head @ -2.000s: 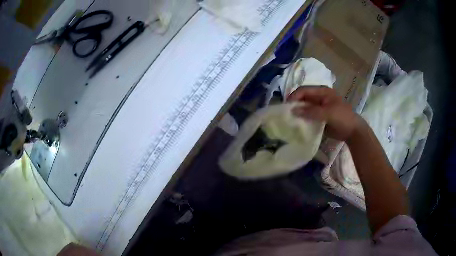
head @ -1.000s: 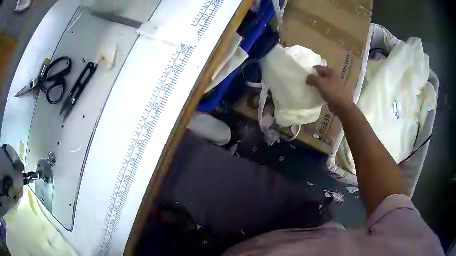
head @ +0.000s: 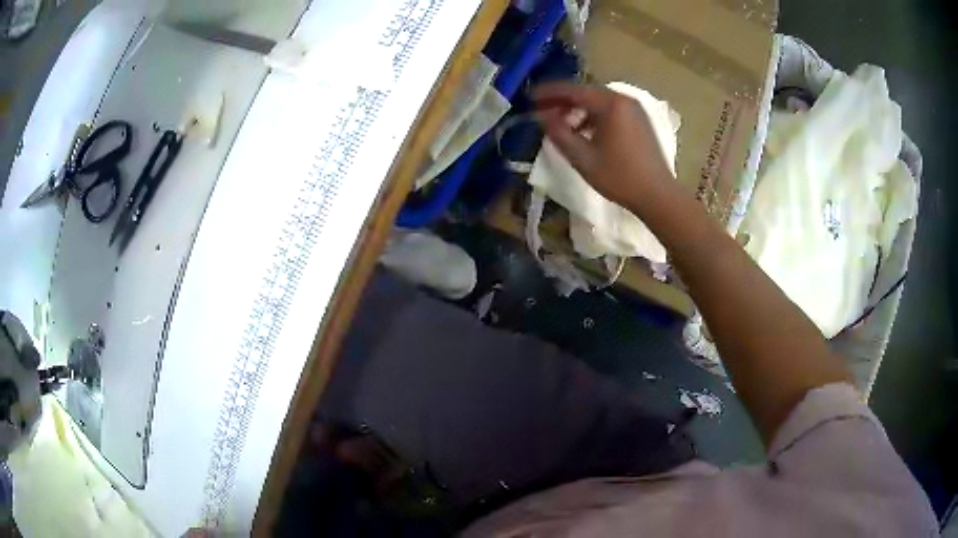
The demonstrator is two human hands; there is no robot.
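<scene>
Small cream cut pieces (head: 604, 210) lie at the near edge of the carton. My right hand (head: 599, 137) is over their upper left part, palm down, beside the blue bin. Its fingers are bent and blurred, and I cannot tell if they pinch anything. Only a sliver of my left hand (head: 196, 533) shows at the bottom edge, by the ruler; its fingers are hidden. A larger cream cloth (head: 74, 473) lies at the lower left, below the sewing machine head (head: 16, 378).
Black-handled scissors (head: 100, 173) and thread snips (head: 147, 189) lie on the machine table (head: 242, 210). A brown carton (head: 704, 63) stands at right, with a bin of cream fabric (head: 830, 210) beyond it. A blue bin (head: 446, 189) is by the table edge. White scraps (head: 701, 401) lie on the floor.
My right hand carried a cream piece over to the carton, and has since moved left towards the blue bin. The cream pieces now lie at the carton. The view has shifted right.
</scene>
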